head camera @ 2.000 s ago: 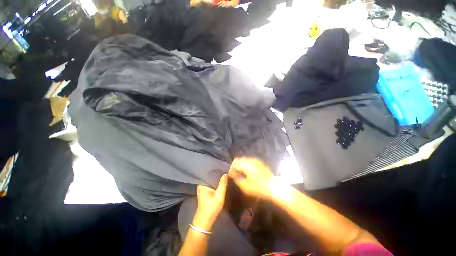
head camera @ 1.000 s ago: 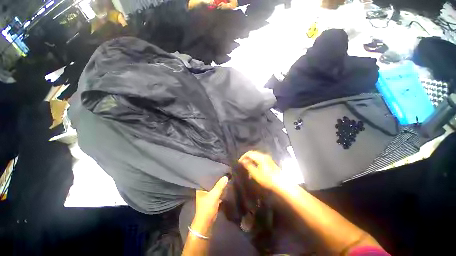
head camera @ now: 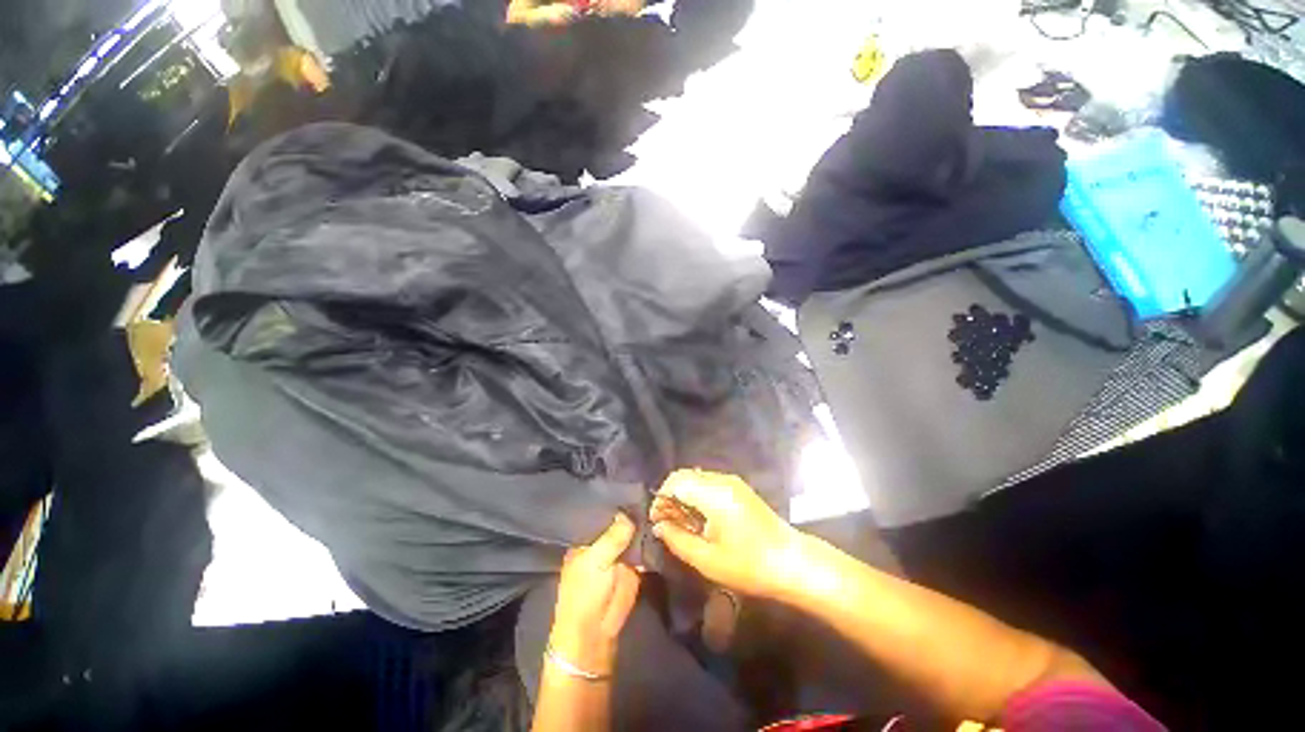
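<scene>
A large dark grey garment [head camera: 415, 472] with a shiny lining fills the left and centre. My left hand [head camera: 597, 594] pinches its edge near the table's front edge. My right hand [head camera: 723, 529] is just right of it, fingers curled with the fingertips close to the garment edge; what they hold is too small and blurred to tell. A pile of small black buttons [head camera: 988, 352] lies on a flat grey cloth [head camera: 909, 429], with a few buttons [head camera: 842, 338] set apart to the left.
A black cloth bundle [head camera: 916, 186] lies behind the buttons. A blue tray [head camera: 1149, 222] and a dark grey flask [head camera: 1248, 293] are at the right. Striped cloth [head camera: 1109, 415] shows under the grey cloth. Part of a person [head camera: 573, 12] shows at the top.
My right hand has moved slightly down and its fingers have curled near the garment edge. My left hand still holds the edge. The view has tilted a little.
</scene>
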